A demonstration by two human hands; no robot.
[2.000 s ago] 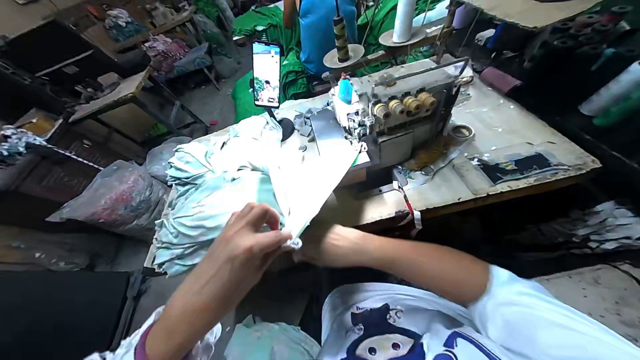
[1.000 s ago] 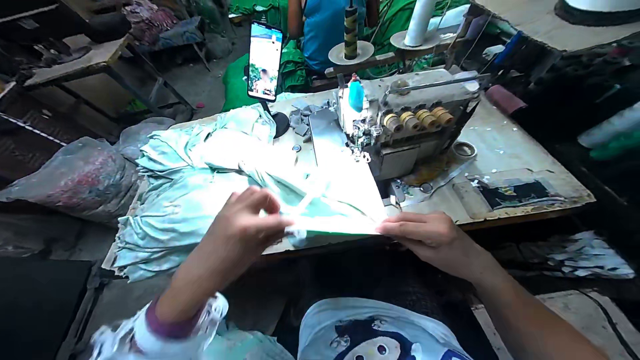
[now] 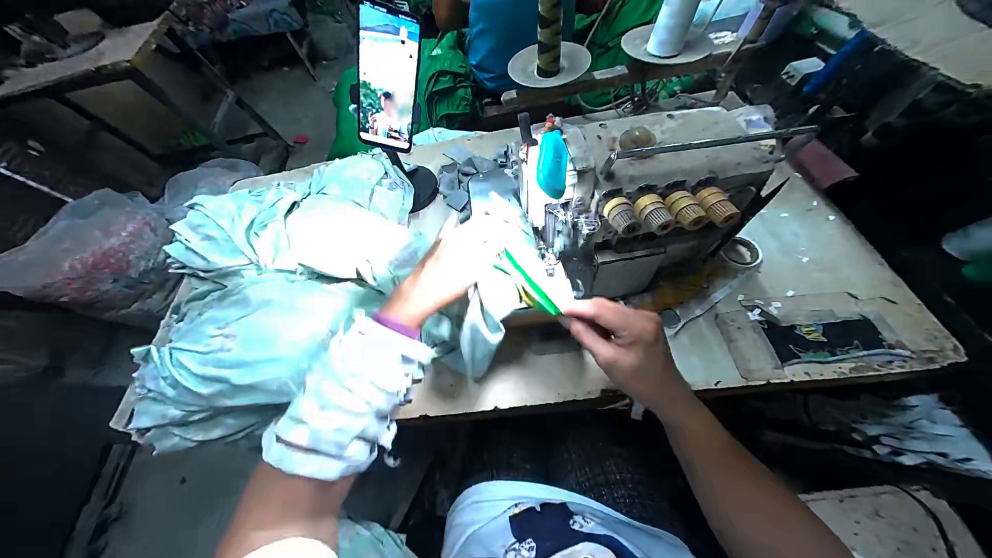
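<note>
Pale mint fabric (image 3: pixel 484 329) with a bright green edge stretches between my two hands, close to the presser foot of an overlock sewing machine (image 3: pixel 659 155). Glare washes out my left hand (image 3: pixel 457 260), which rests on the fabric left of the needle area; its fingers are hard to make out. My right hand (image 3: pixel 620 341) pinches the green-edged end between thumb and fingers, just in front of the machine. A heap of pale mint fabric (image 3: pixel 256 333) covers the left of the table.
A phone (image 3: pixel 387 77) stands on a black holder behind the heap. Grey scraps (image 3: pixel 465 174) lie beside the machine, a tape roll (image 3: pixel 742 252) to its right. Thread cones (image 3: pixel 666 27) rise behind, where a person in blue (image 3: pixel 504 43) sits. A plastic bag (image 3: pixel 93 248) is at left.
My hands have moved forward with the fabric, from the table's front edge to the machine's needle area. The view is nearer the machine.
</note>
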